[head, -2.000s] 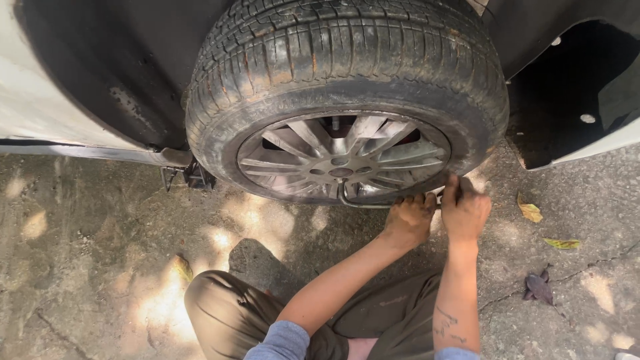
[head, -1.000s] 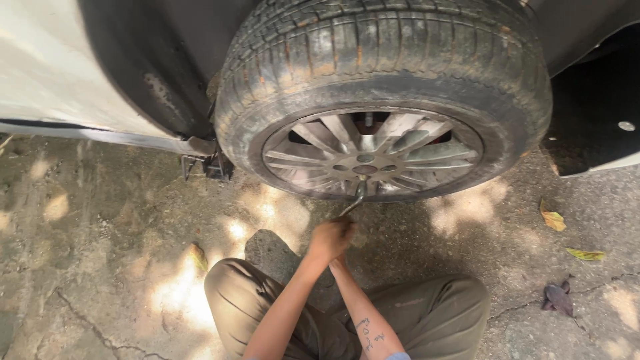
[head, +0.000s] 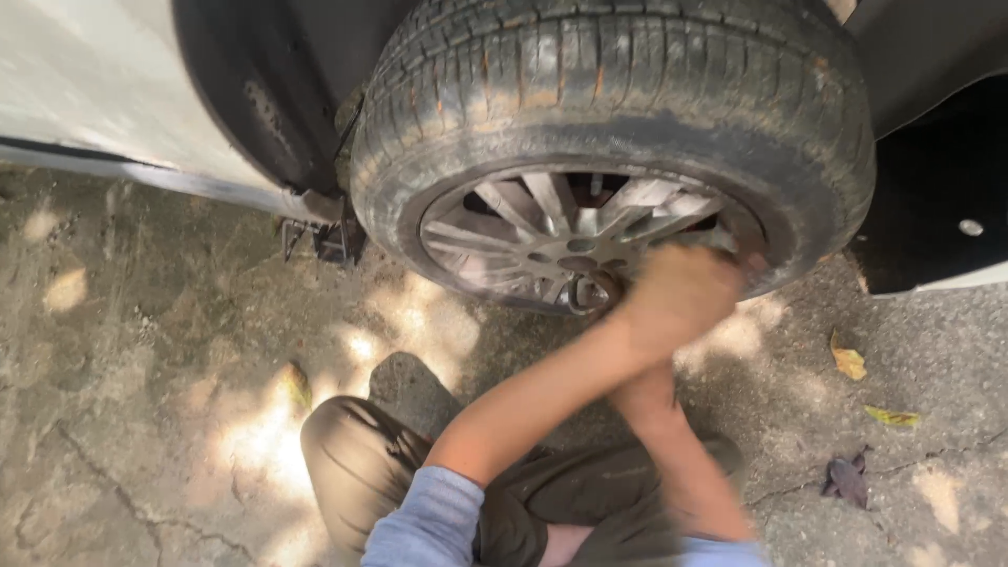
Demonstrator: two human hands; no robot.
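A car wheel with a multi-spoke alloy rim and a worn tyre stands in front of me. The bent metal of a lug wrench shows at the rim's lower middle, below the hub. My left hand, blurred, is closed at the wrench's handle side, in front of the rim's lower right; the handle itself is hidden. My left forearm crosses over my right one. My right hand is mostly hidden behind that forearm, close to the wrench's bend, and its grip cannot be made out.
The car's pale body panel and dark wheel-arch liner are at the left, with a metal jack beneath the sill. A dark panel is at the right. Leaves lie on the cracked concrete ground.
My hands have moved from below the hub, where the wrench pointed toward me a second ago, up and right against the rim. Two seconds ago both held the handle at the wheel's lower right.
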